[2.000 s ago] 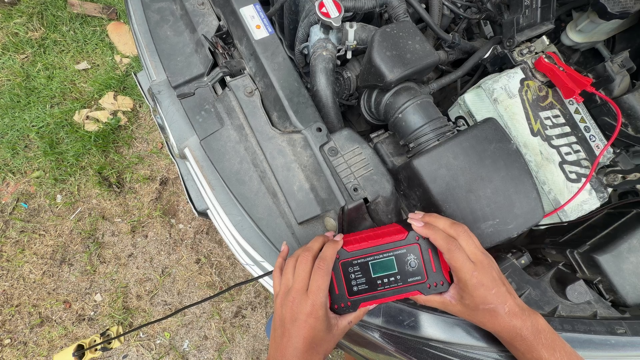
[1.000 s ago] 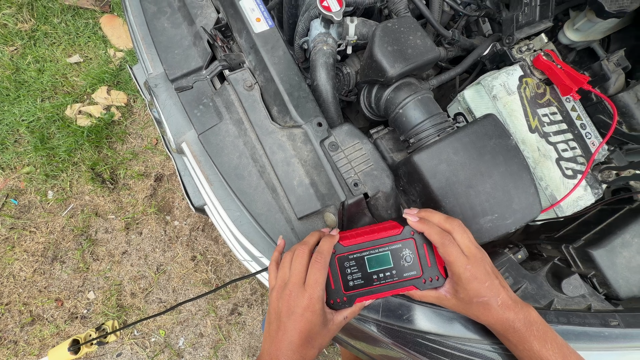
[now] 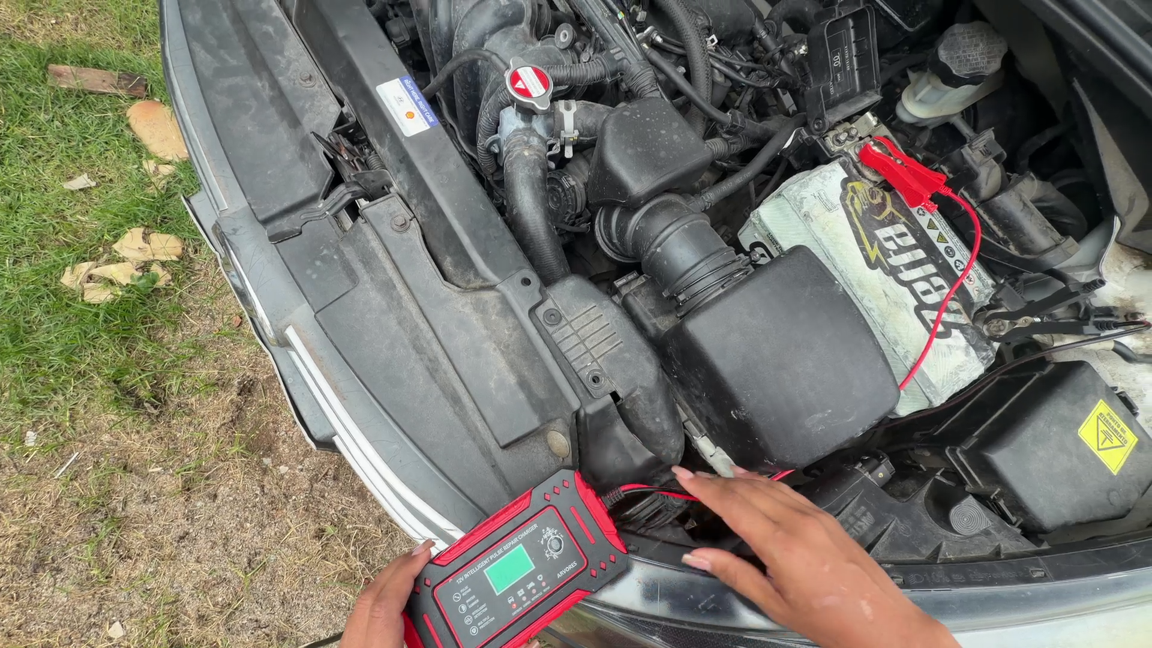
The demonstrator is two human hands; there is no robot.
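A red and black 12V pulse repair battery charger [image 3: 517, 567] with a lit green screen is tilted above the car's front edge. My left hand [image 3: 387, 598] grips its left end. My right hand [image 3: 792, 549] is off the charger, fingers apart, just right of it and beside the red cable [image 3: 652, 490] leaving its upper right side. A red clamp [image 3: 909, 175] sits at the near-top terminal of the car battery [image 3: 877, 279], its red wire curving down over the battery. A black clamp [image 3: 1048, 310] is at the battery's lower right corner.
Around these lie the black air filter housing [image 3: 783, 355], a radiator cap [image 3: 528, 84], a hose [image 3: 535, 202] and a fuse box cover [image 3: 1062, 450] with a yellow warning label. The front panel [image 3: 423, 333] runs along the left. Grass and dry soil [image 3: 252, 531] are beyond the car's edge.
My right hand has let go of the charger and moved off to its right. The charger, still in my left hand, has tilted, its right end higher.
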